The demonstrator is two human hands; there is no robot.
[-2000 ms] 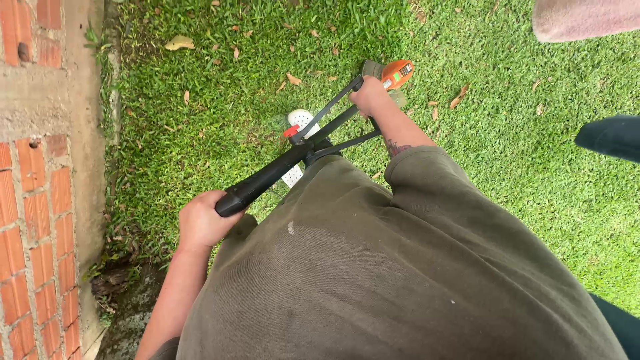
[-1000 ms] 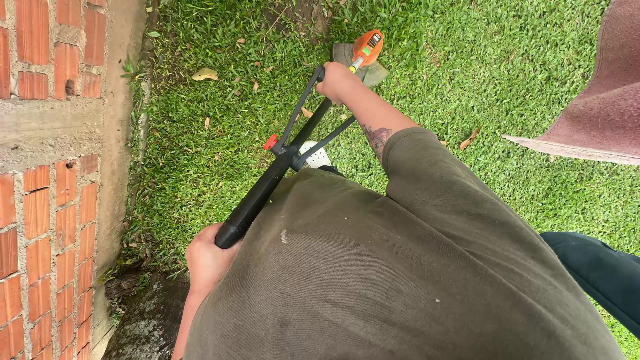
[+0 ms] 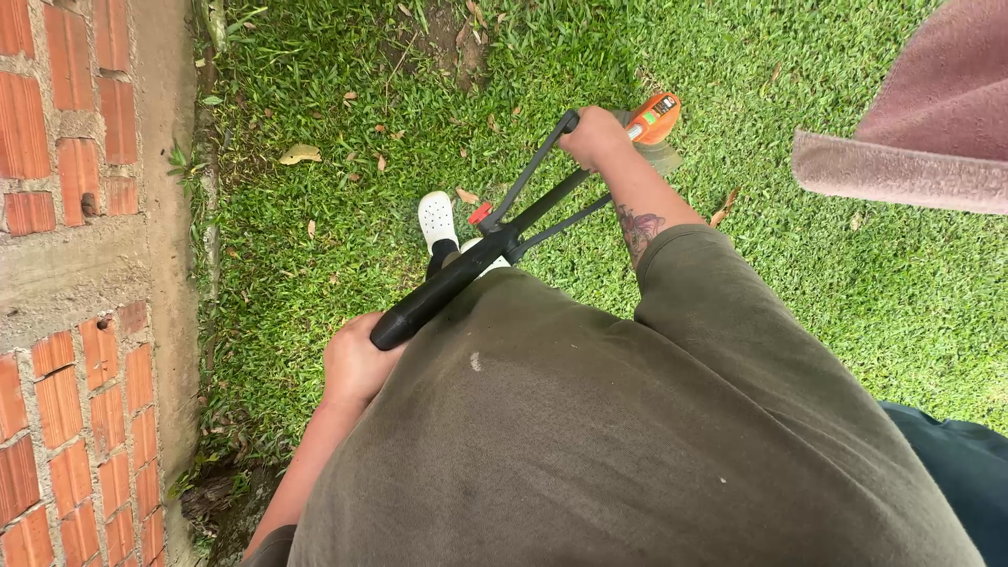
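Observation:
A string trimmer with a black shaft [image 3: 551, 197] crosses in front of my body from lower left to upper right. My left hand [image 3: 358, 360] is closed on its thick rear handle [image 3: 441, 291], mostly from below. Higher up, my right hand [image 3: 596, 139] grips the dark loop handle [image 3: 529, 169]. Beyond that hand is the orange trimmer head [image 3: 655, 118], with a guard [image 3: 664, 157] partly showing over the grass. A red knob [image 3: 479, 213] sits where the loop meets the shaft. White clogs [image 3: 437, 216] are on my feet, one partly hidden by the tool.
A brick wall [image 3: 71, 402] with a concrete strip [image 3: 169, 260] runs along the left. Grass [image 3: 315, 236] with dry leaves and a bare soil patch [image 3: 453, 47] lies ahead. Pink cloth [image 3: 906, 169] hangs at upper right; dark cloth [image 3: 957, 465] is at lower right.
The trimmer head has swung left over the grass, then back to the right. Both hands have kept their hold. More of one white clog shows now.

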